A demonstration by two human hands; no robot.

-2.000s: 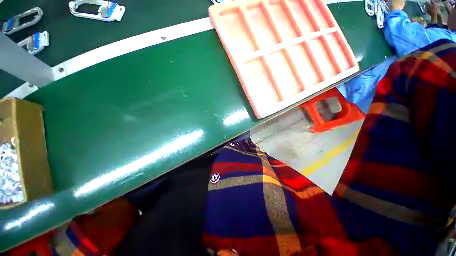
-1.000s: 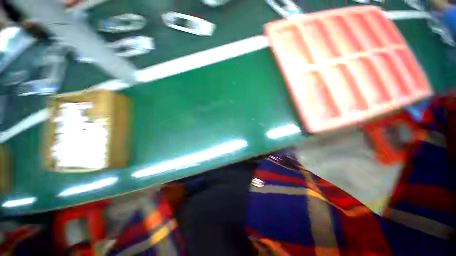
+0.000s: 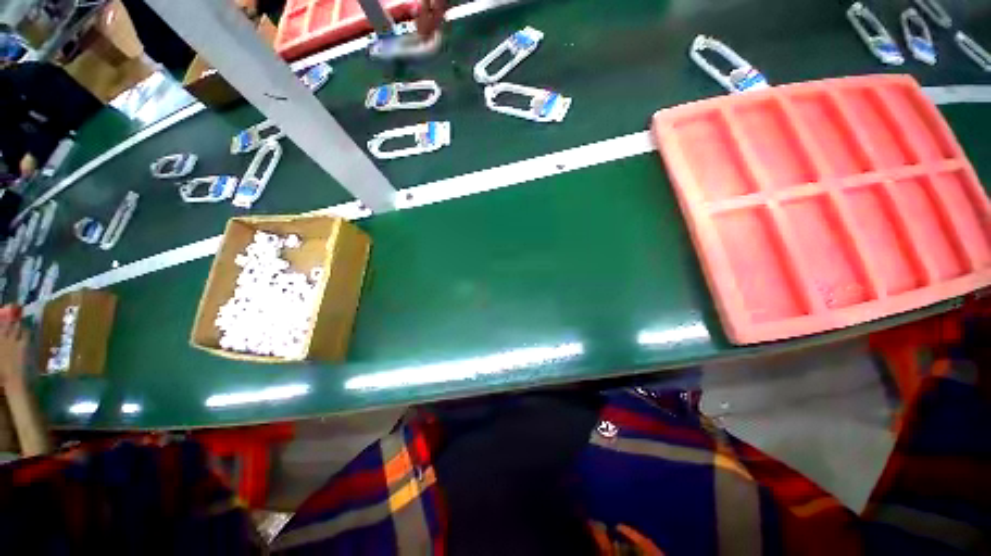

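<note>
Neither of my hands shows; my plaid sleeves run out of the picture at the sides. A brown carton (image 3: 348,299) holding a heap of small white parts (image 3: 266,306) stands on the green bench strip (image 3: 511,261), left of centre. A salmon-pink compartment tray (image 3: 774,201) lies at the right with no units in its pockets; its far edge reaches over the white rail. Several loop units with blue and white blocks lie on the belt beyond the rail, one at the middle (image 3: 527,103) and one beside the tray (image 3: 726,65).
A grey-white post (image 3: 277,98) rises from the rail behind the carton. Another person's hand (image 3: 13,353) is at the far left near a second carton (image 3: 96,337). Across the belt are another hand (image 3: 431,20) and a red tray (image 3: 326,27). Red stool parts show below the bench.
The view has swung left, so the carton and tray sit further right in the picture. More of the belt, a second carton and another person's hand now show at the left.
</note>
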